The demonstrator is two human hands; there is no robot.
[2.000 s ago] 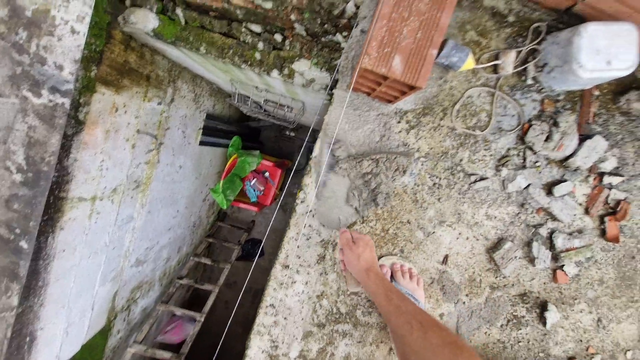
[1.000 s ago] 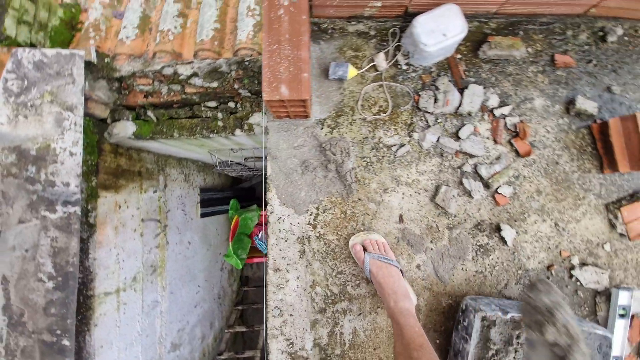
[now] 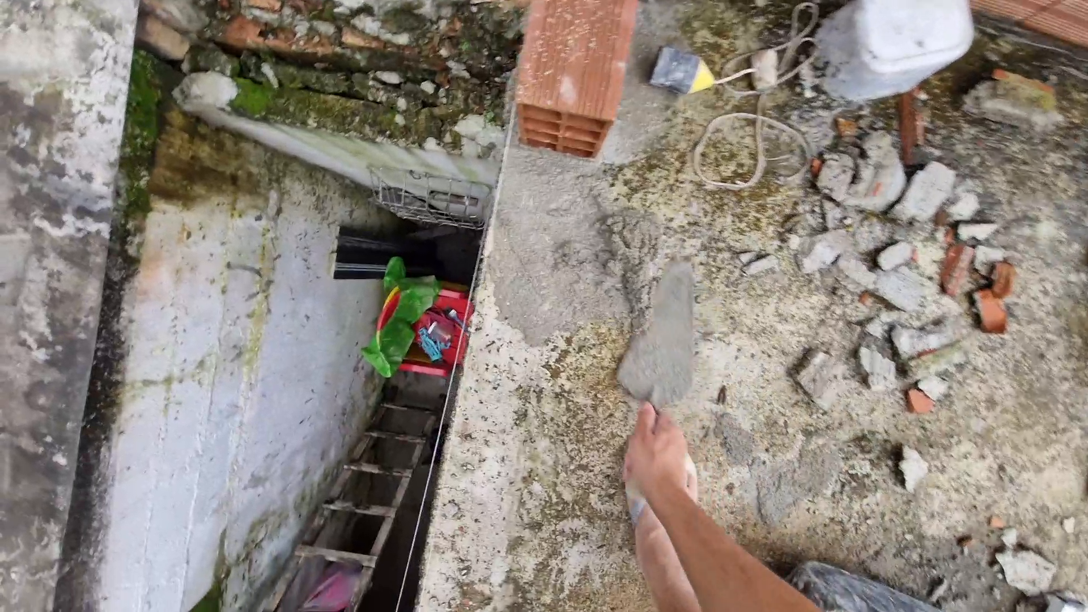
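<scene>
My right hand (image 3: pixel 659 450) grips the handle of a mortar-coated masonry trowel (image 3: pixel 665 336), its blade pointing up the view over the rough concrete slab. Just left of the blade lies a bed of wet grey mortar (image 3: pixel 552 246) along the slab's edge. At the far end of that mortar sits a hollow clay brick (image 3: pixel 574 72). A taut white string line (image 3: pixel 444 408) runs along the edge. My foot is mostly hidden behind the hand. My left hand is out of view.
Left of the slab drops a deep gap with a wooden ladder (image 3: pixel 370 467) and a red container (image 3: pixel 446 327). Broken rubble (image 3: pixel 901 289), a brush (image 3: pixel 682 70), a looped cord (image 3: pixel 756 149) and a white plastic container (image 3: pixel 909 42) lie right. A dark tub (image 3: pixel 850 591) shows at the bottom.
One second ago a blurred, mortar-covered shape was over the tub at the lower right; now my right hand holds the loaded trowel beside the mortar bed. The view has shifted.
</scene>
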